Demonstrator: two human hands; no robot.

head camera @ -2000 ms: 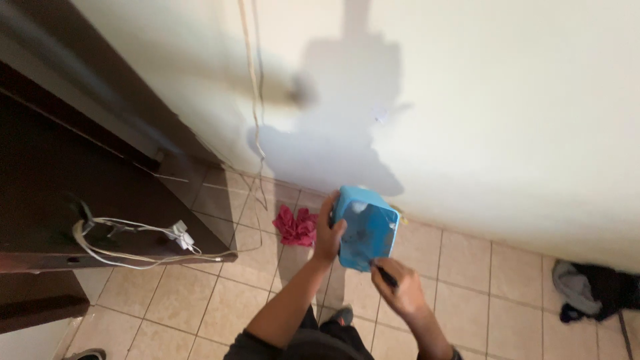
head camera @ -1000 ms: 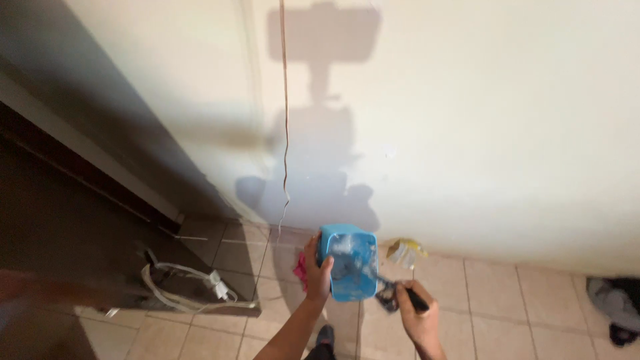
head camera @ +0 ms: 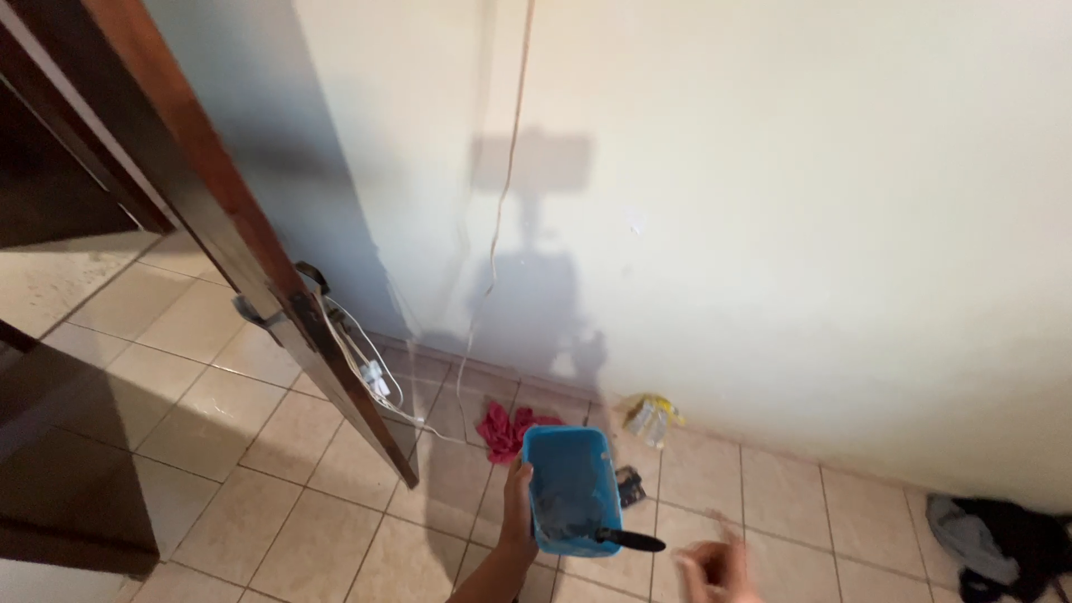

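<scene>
A blue plastic container [head camera: 573,490], its inside smeared with pale residue, is held at its left side by my left hand [head camera: 517,511]. A tool with a black handle [head camera: 632,540] rests in the container, the handle sticking out over the lower right rim; its working end is hard to make out. My right hand [head camera: 716,569] is blurred, to the right of that handle and apart from it, with fingers partly curled and nothing visible in them. Behind the container a crumpled pink cloth [head camera: 502,431] lies on the tiled floor.
A pale wall [head camera: 754,251] with a hanging cord [head camera: 505,197] stands ahead. An open wooden door [head camera: 251,243] with a white cable [head camera: 374,377] on its handle is at left. A yellow and clear plastic bag [head camera: 653,419], a small dark item [head camera: 630,486] and dark and grey clothes [head camera: 997,544] lie on the floor.
My right hand has let go of the black-handled tool, which it held over the container before, and is now to its right. The view has shifted, showing more of the door.
</scene>
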